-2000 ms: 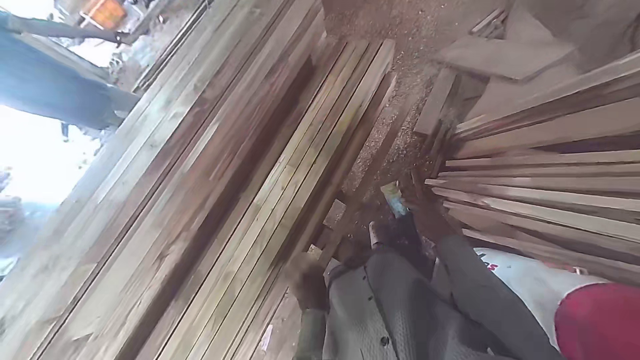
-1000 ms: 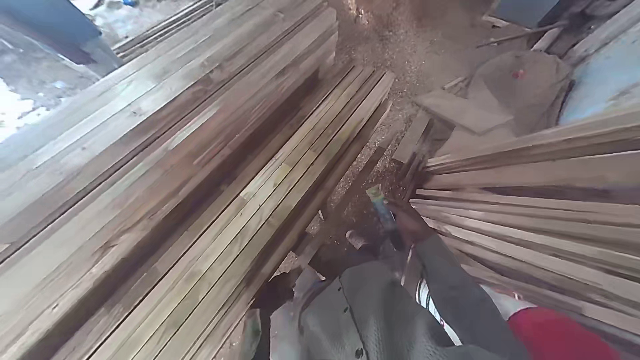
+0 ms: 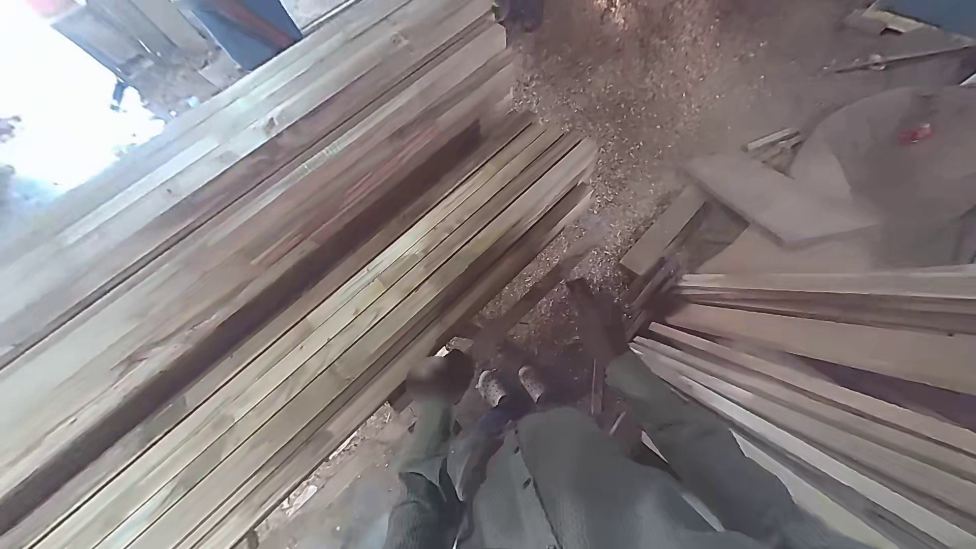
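Note:
My left hand (image 3: 442,375) is low in the middle of the head view, close to the lower edge of a stack of long wooden boards (image 3: 396,282); blur hides its fingers. Right of it, my right hand (image 3: 598,320) reaches forward over the ground between that stack and a fan of wooden planks (image 3: 823,305). It is dark and blurred, and whether it holds anything cannot be told. My two shoes (image 3: 493,387) show between the sleeves.
A wider pile of boards (image 3: 229,221) fills the left. Wood shavings (image 3: 633,99) cover the ground ahead. Flat wood pieces (image 3: 785,198) and a short wooden block (image 3: 663,229) lie at the right. A dark foot or shoe (image 3: 520,14) shows at the top edge.
A small pale-and-blue object seen at my right hand in both earlier frames no longer shows there. The view has shifted.

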